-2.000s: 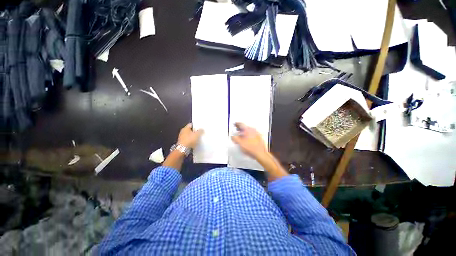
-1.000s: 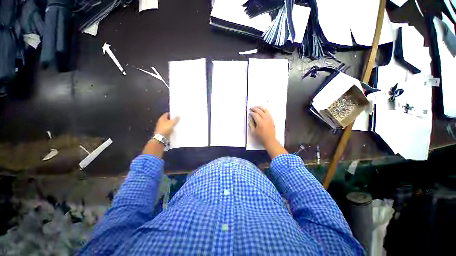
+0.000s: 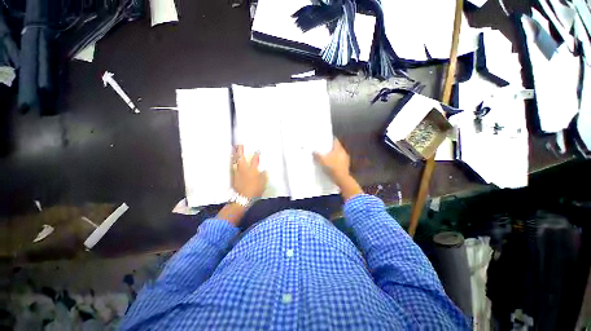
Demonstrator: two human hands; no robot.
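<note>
Three white-topped rectangular panel stacks lie side by side in front of me. The left stack (image 3: 206, 142) is set apart by a dark gap. The middle stack (image 3: 259, 116) and the right stack (image 3: 306, 123) touch or nearly touch. My left hand (image 3: 249, 174) rests on the lower left part of the middle stack, fingers pointing up. My right hand (image 3: 336, 165) is at the right edge of the right stack, its thumb on the white top and its fingers along the side.
An open box of small speckled bits (image 3: 424, 134) and a wooden stick (image 3: 435, 129) are at right. Dark tie strips (image 3: 350, 39) lie on white-topped stacks at the back. Dark rolled bundles (image 3: 34, 64) are at back left. Paper scraps (image 3: 107, 226) lie at left.
My left hand has moved from the left stack's outer edge onto the middle stack. My right hand has shifted to the right stack's outer edge. The middle and right stacks are closer together. The view has shifted.
</note>
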